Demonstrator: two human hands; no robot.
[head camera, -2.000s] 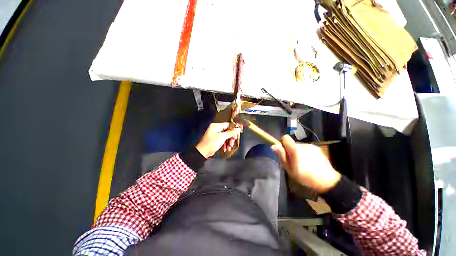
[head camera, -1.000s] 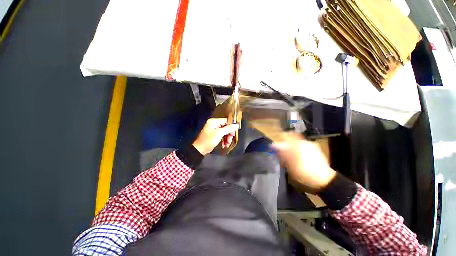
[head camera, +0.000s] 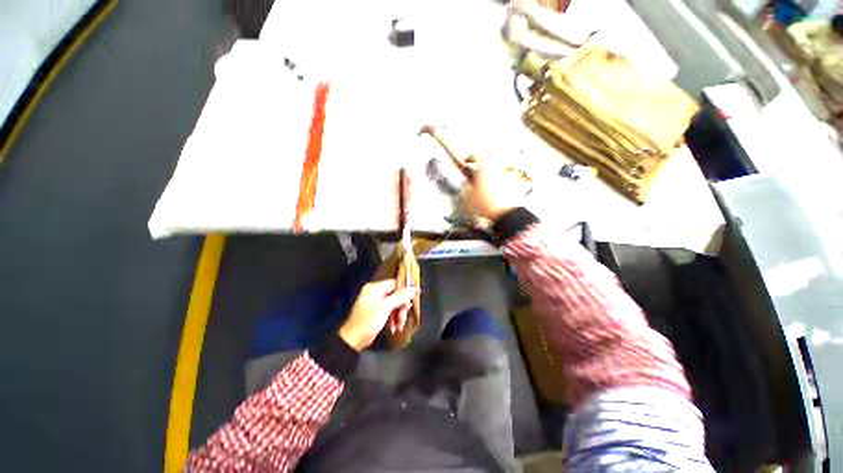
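Observation:
My left hand (head camera: 372, 312) grips a tan-brown bag piece (head camera: 408, 294) over my lap, at the inner end of the narrow bar anvil (head camera: 403, 199) that sticks out from the table edge. My right hand (head camera: 490, 191) is over the table, right of the bar. The wooden handle of a hammer (head camera: 449, 151) runs into its fingers, with the hammer's end pointing up and left. The hand is blurred and its fingertips are partly hidden. A dish of fittings (head camera: 523, 179) shows partly beside this hand.
Stacked brown bag pieces (head camera: 605, 115) lie on the right of the white table (head camera: 245, 157). A second hammer's silver head (head camera: 578, 172) lies below them. A red strip (head camera: 313, 157) is at left, and a small dark block (head camera: 402, 33) at the far side. A grey machine bench (head camera: 776, 240) stands right.
My right hand has moved forward from beside the bag piece to over the table with the hammer. My left hand still holds the bag piece. The view has tilted up, showing more of the table.

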